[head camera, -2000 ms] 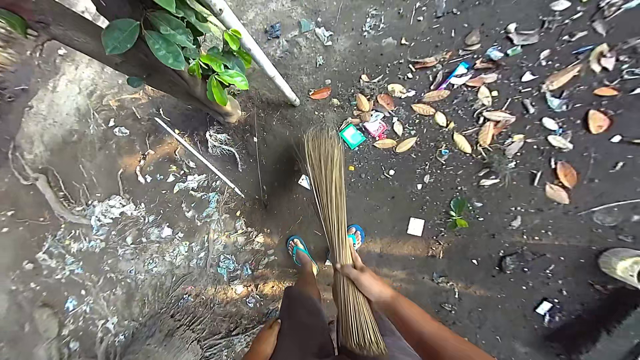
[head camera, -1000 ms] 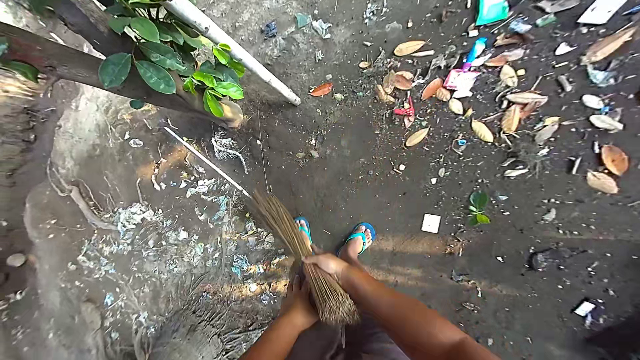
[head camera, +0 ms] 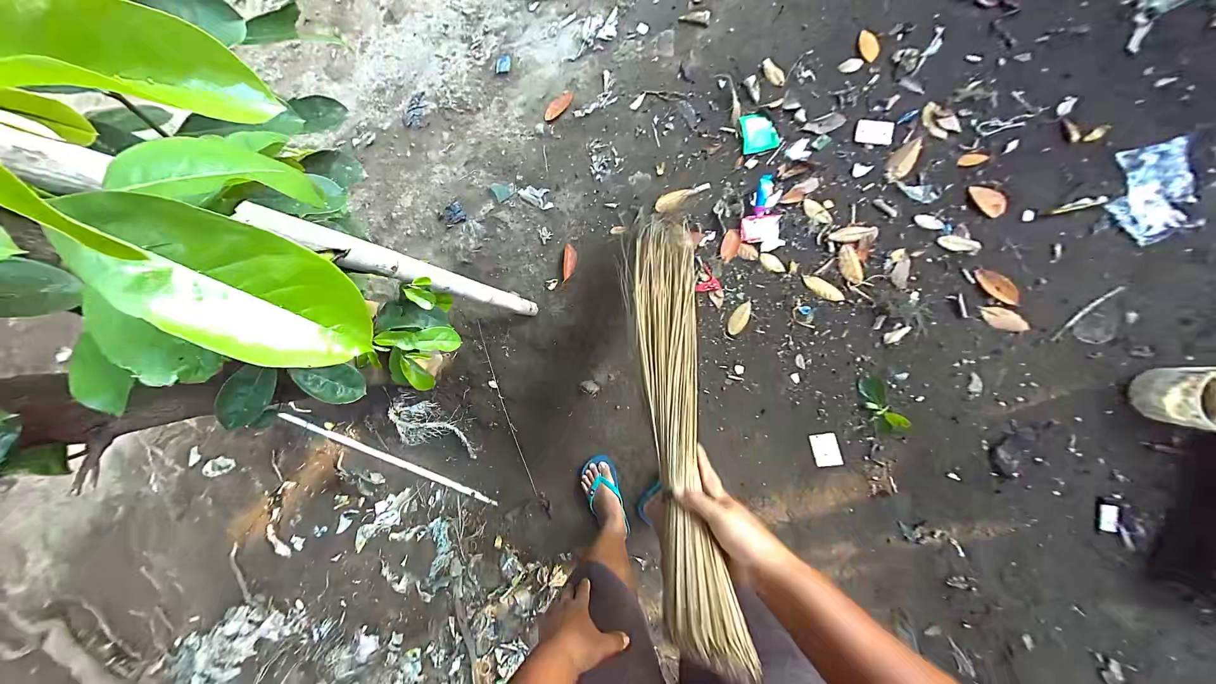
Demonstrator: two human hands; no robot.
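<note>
A stick broom of thin dry ribs points away from me, its spread tips at the edge of a scatter of dry leaves. My right hand grips the broom around its lower middle from the right side. My left hand rests over my left knee with its fingers apart and holds nothing. Just past the broom tips lie a pink-and-white wrapper and a green packet. My left foot wears a blue flip-flop; the broom partly hides the right one.
Large green leaves and a white pole reach in at the left. A thin white stick lies below them, near shredded plastic litter. A pale cylindrical object stands at the right edge. A small green plant grows right of the broom.
The broom has swung from the lower left, where both hands were on it, to point forward. My left hand has let go of it. The green leaves now fill more of the left side.
</note>
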